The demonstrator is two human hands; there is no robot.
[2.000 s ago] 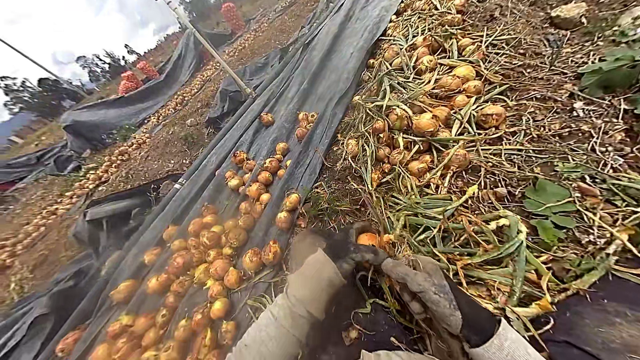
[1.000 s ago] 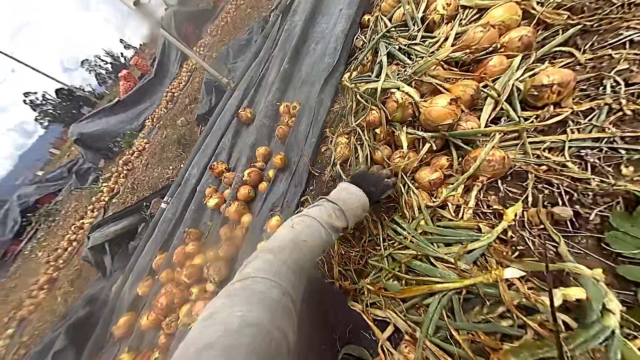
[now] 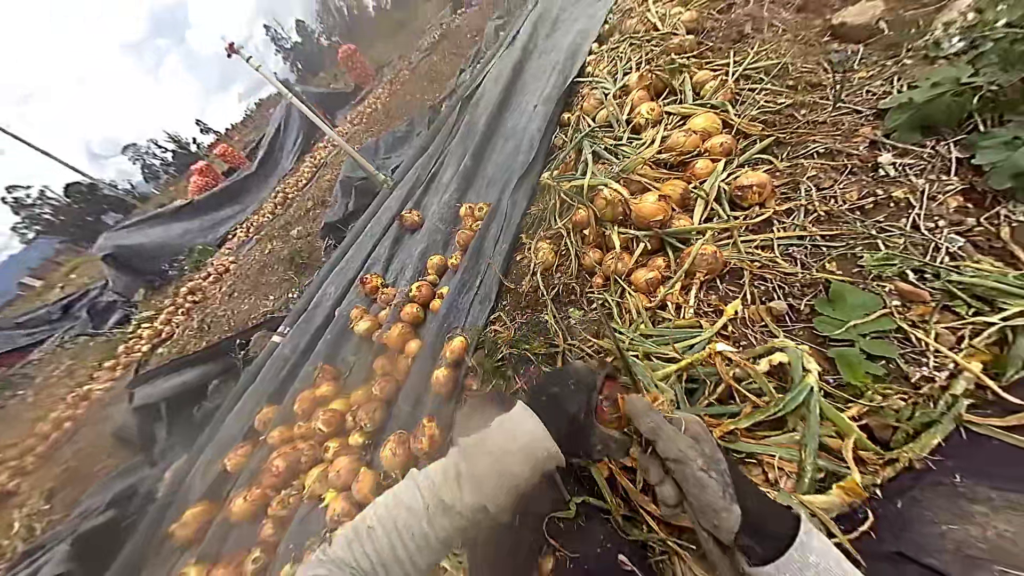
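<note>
My left hand (image 3: 572, 412), in a dark glove with a pale sleeve, is closed around an onion (image 3: 610, 404) at the lower middle. Close against the onion is my right hand (image 3: 692, 472) in a dusty grey glove, its fingers bent; what it holds is hidden. A thin dark strip rises beside the onion, too unclear to name. Dry and green onion leaves (image 3: 752, 400) lie under and beside both hands. Beyond them, onions with their tops (image 3: 650, 210) are heaped on the soil. To the left, topped onions (image 3: 344, 472) rest on a dark fabric sheet (image 3: 512, 136).
A pale pole (image 3: 308, 112) slants up beyond the sheet. Farther left are a long row of onions (image 3: 172, 308), another dark sheet (image 3: 200, 216) and filled red mesh sacks (image 3: 205, 178). Broad-leaved green plants (image 3: 856, 328) and a stone (image 3: 860, 20) are on the right.
My left hand, one second ago stretched out to the onion heap, is drawn back with an onion in it. My right hand, out of view then, is beside it. The view has shifted.
</note>
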